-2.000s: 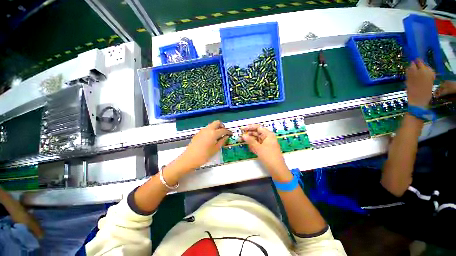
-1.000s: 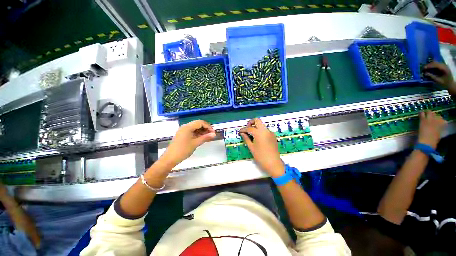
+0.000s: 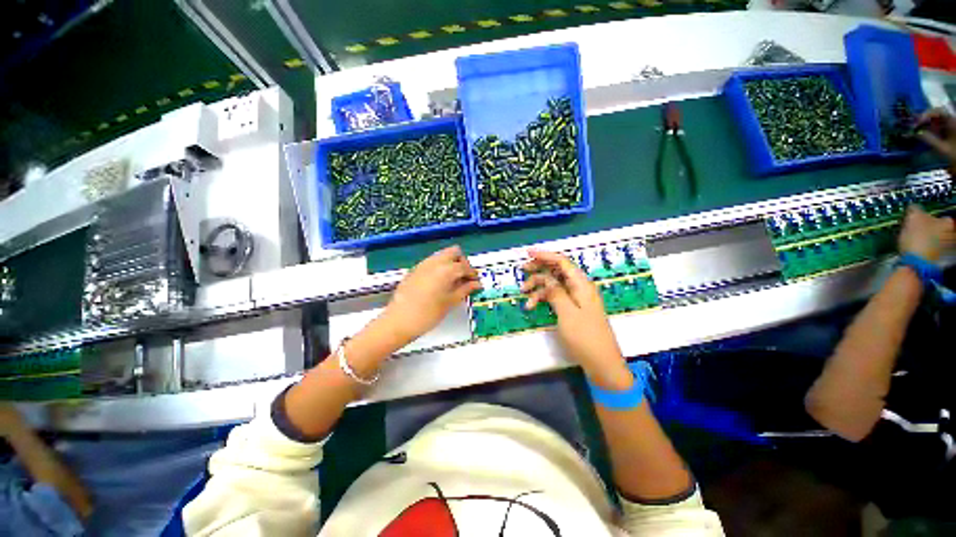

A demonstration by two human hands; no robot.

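A green PCB panel point(image 3: 503, 319) with a row of small white and blue parts along its back edge lies in the rail in front of me. My left hand point(image 3: 432, 292) is at the panel's left end, with thumb and fingertips close together; whether a part is between them is too small to tell. My right hand point(image 3: 566, 304) is over the panel's middle with its fingers bent and apart, and nothing shows in it. Two blue bins of capacitors stand behind the rail, a wide left one point(image 3: 398, 180) and a taller right one point(image 3: 529, 157).
Green-handled cutters point(image 3: 674, 157) lie on the green mat right of the bins. A small blue bin point(image 3: 369, 108) holds a clear bag. At right, another worker's hands are at a blue bin point(image 3: 805, 117) and another panel point(image 3: 839, 243). A further arm shows at lower left. Shiny bundles stand left.
My left hand has moved right to the panel's left end. My right hand has lifted slightly and shifted right, its fingers now spread. The neighbour's lower hand has moved a little right.
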